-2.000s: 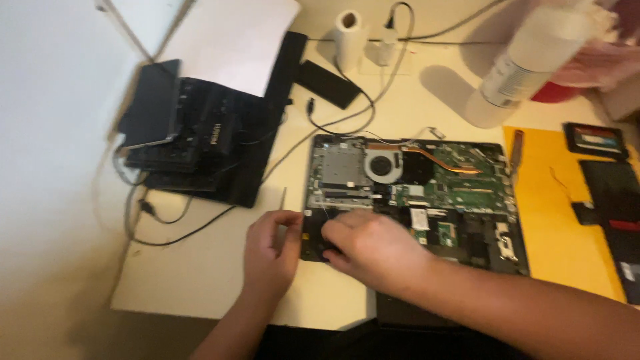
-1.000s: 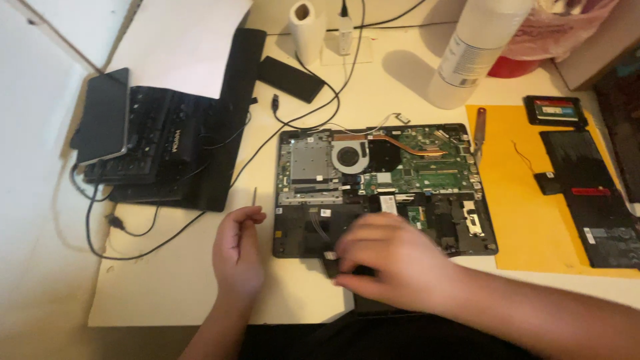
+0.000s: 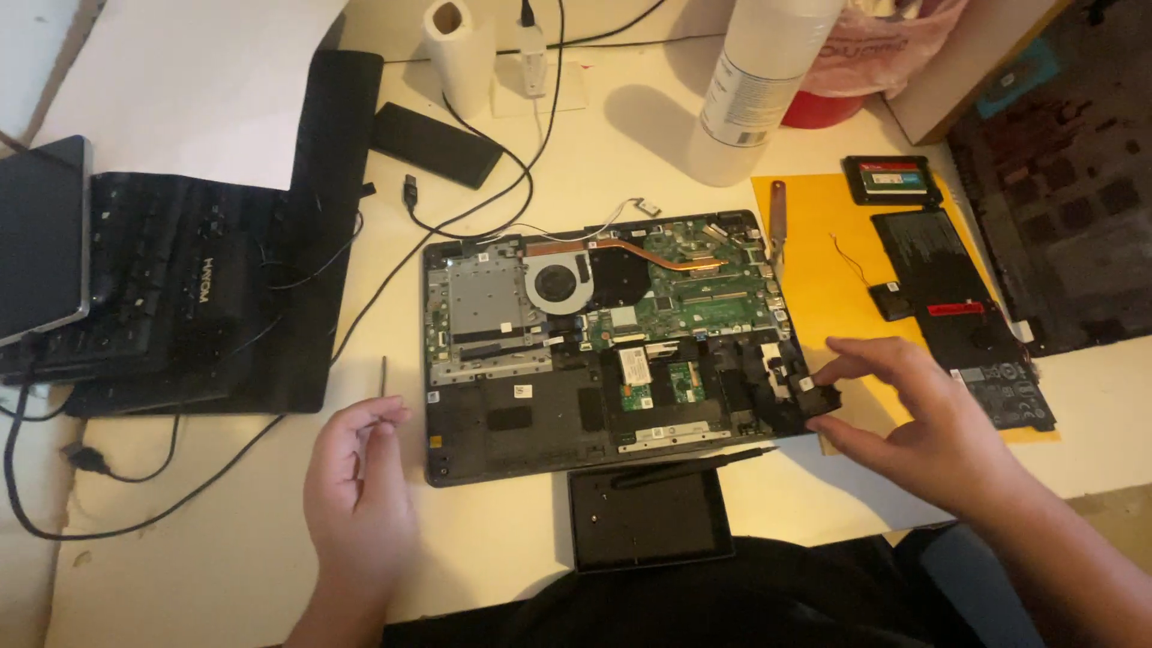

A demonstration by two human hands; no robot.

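An opened laptop base [image 3: 540, 405] lies on the white table, showing its cooling fan [image 3: 558, 282], copper heat pipe and green circuit board [image 3: 720, 310]. At its front right corner, my right hand [image 3: 909, 418] pinches a small black part [image 3: 817, 396], perhaps a speaker, between thumb and fingers. My left hand [image 3: 364, 477] is left of the base and holds a thin metal rod, probably a screwdriver shaft [image 3: 384, 373], pointing away from me. A black tray [image 3: 652, 522] with tiny screws stands in front of the base, with a slim black tool [image 3: 693, 468] across its far edge.
On a yellow envelope [image 3: 801, 270] at right lie a battery [image 3: 954, 288], a drive in a bracket [image 3: 893, 182], a small wired part [image 3: 891, 301] and a brown-handled tool [image 3: 778, 216]. A plastic bottle [image 3: 747, 99] stands behind. Cables and a black keyboard [image 3: 171, 261] occupy the left.
My right hand has moved right, from above the front left and middle of the laptop base to its right corner, and now holds a small black part there. My left hand stays left of the base.
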